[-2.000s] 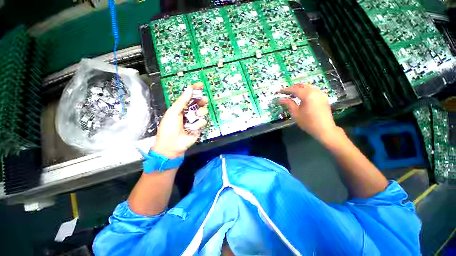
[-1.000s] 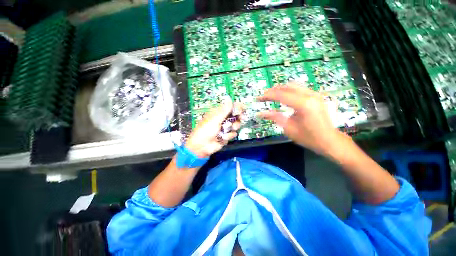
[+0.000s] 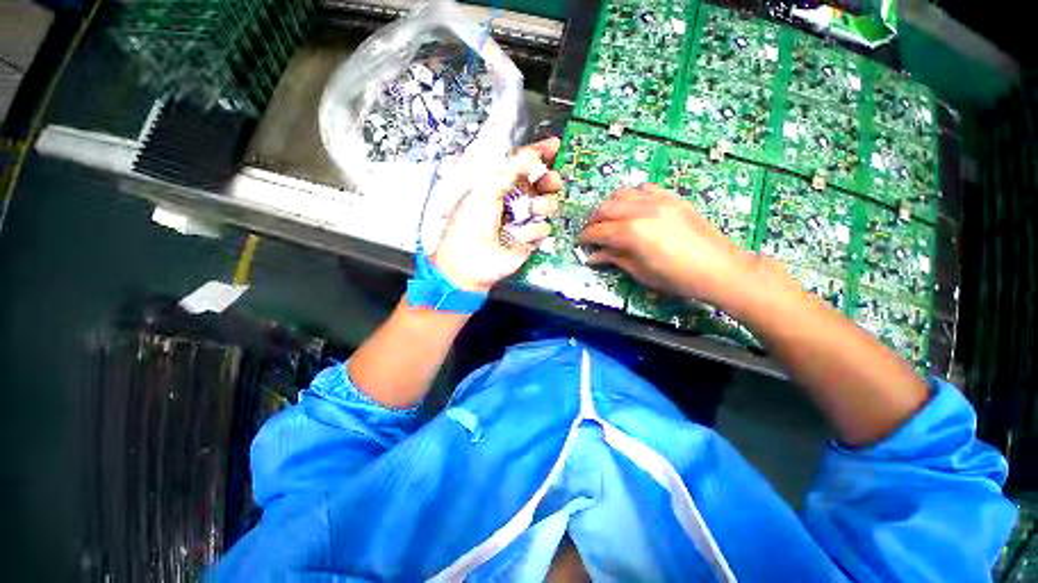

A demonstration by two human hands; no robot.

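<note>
Green circuit boards (image 3: 728, 91) lie in two rows on a black tray (image 3: 947, 228). My left hand (image 3: 492, 224), with a light blue wrist strap (image 3: 442, 287), is cupped palm up at the boards' left edge and holds small silvery metal parts (image 3: 518, 214). My right hand (image 3: 655, 241) is over the lower-left boards, fingertips down at a board's surface. Its fingers hide whether a part is between them. An open whitish plastic bag (image 3: 347, 114) full of silvery parts (image 3: 421, 112) lies left of the boards.
A black ribbed rack (image 3: 188, 148) with green boards (image 3: 205, 51) stands at the upper left. A green and white object (image 3: 854, 17) lies behind the boards. A metal rail (image 3: 330, 216) runs along the front edge. Black-edged stacks (image 3: 159, 444) are at the lower left. A blue cord crosses the bag.
The view has turned, so the boards and bag sit farther right and tilted. My right hand has moved from its raised, spread pose down onto the lower-left boards. My left hand stays cupped around parts.
</note>
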